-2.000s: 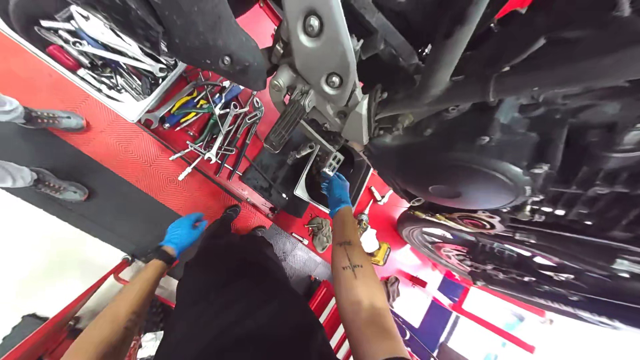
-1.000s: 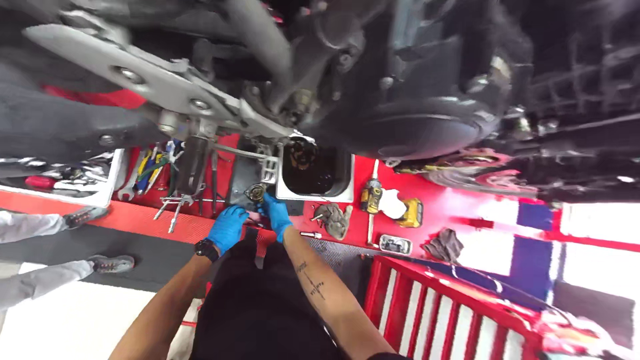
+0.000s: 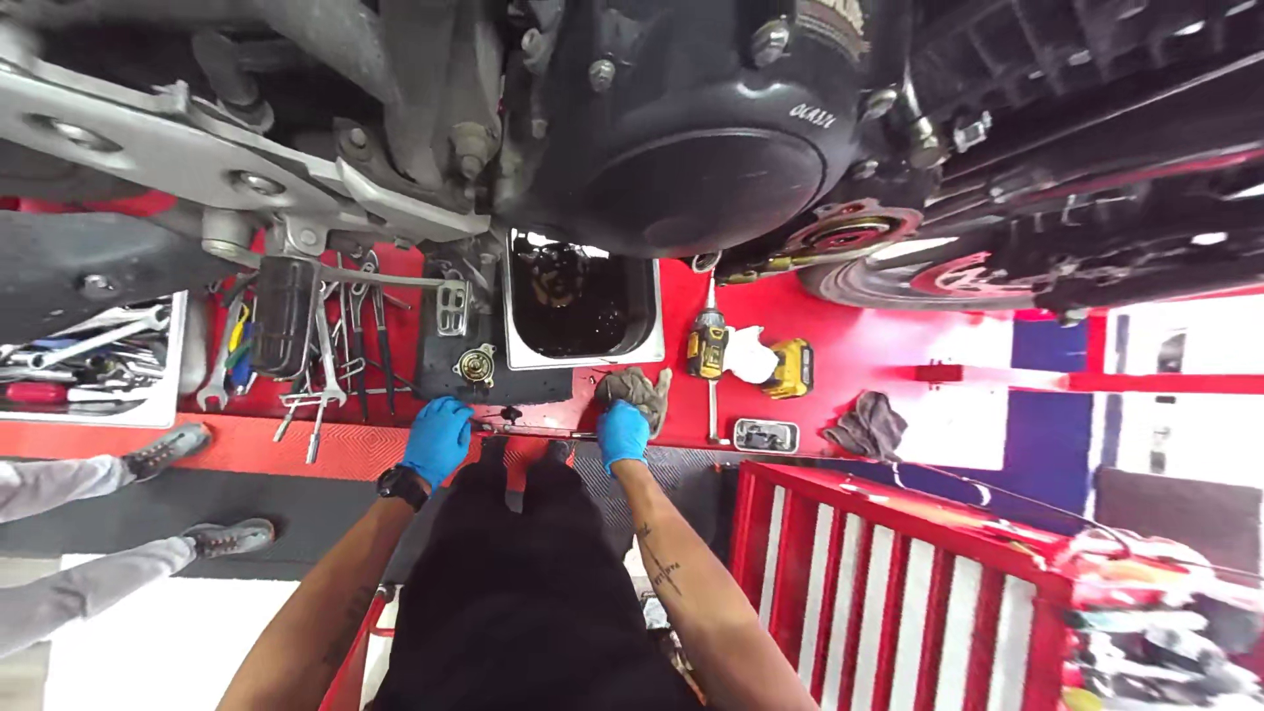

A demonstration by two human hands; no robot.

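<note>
My left hand (image 3: pixel 437 437), in a blue glove, rests at the front edge of the red bench, near a black mat; nothing shows in it. My right hand (image 3: pixel 623 434), also gloved, is on a grey-brown rag (image 3: pixel 637 391), its fingers partly hidden by the cloth. Between and beyond the hands, a round metal cover (image 3: pixel 476 365) lies on the black mat (image 3: pixel 533 385). A metal pan (image 3: pixel 637 355) of dark oil stands under the motorcycle's engine (image 3: pixel 711 188). Right of the rag lies a yellow and black cordless ratchet (image 3: pixel 708 343).
Wrenches (image 3: pixel 329 355) and pliers lie at left, by a tool tray (image 3: pixel 183 346). The foot peg (image 3: pixel 281 321) and pedal (image 3: pixel 452 308) hang low over the bench. At right are a small metal tray (image 3: pixel 766 435), another rag (image 3: pixel 867 425) and a red rack (image 3: pixel 899 523). A person's legs (image 3: pixel 118 583) stand at left.
My right hand has moved right from beside the round cover to the rag. The cover, by my hands a second ago, now lies on the mat. The view has shifted toward the right.
</note>
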